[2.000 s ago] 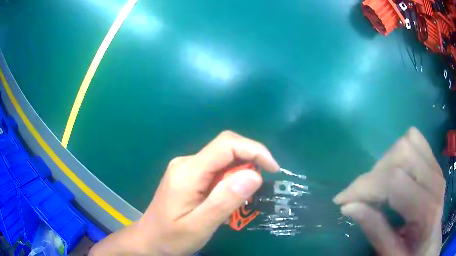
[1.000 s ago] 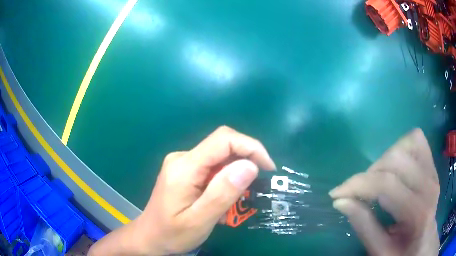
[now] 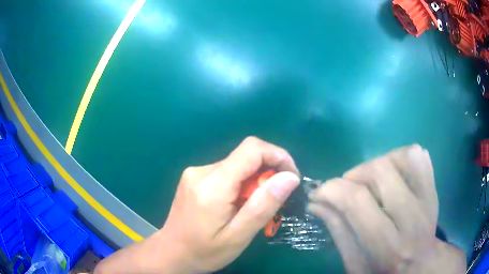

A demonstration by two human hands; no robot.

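My left hand [image 3: 230,203] is closed around an orange connector housing [image 3: 272,226], mostly hidden by the fingers and thumb. Dark parts show on its right side. My right hand [image 3: 375,206] is close to its right side, fingertips brought together beside the left thumb. Whether the right fingertips pinch a wire is blurred. Several slim silver terminals [image 3: 301,235] lie in a bundle just below and between the hands. The square silver lugs seen before are hidden or blurred now.
Orange connector housings [image 3: 415,17] with black wires are heaped at the upper right, and another orange piece [image 3: 483,152] is at the right edge. Blue plastic bins [image 3: 32,208] stand at the left, beside a grey strip [image 3: 80,188] with a yellow line. A yellow tape line [image 3: 99,80] crosses the green mat [image 3: 187,118].
My right hand has moved left, up to the housing and my left fingers. My left hand has shifted slightly right and turned the housing a little, and the square lugs no longer show clearly.
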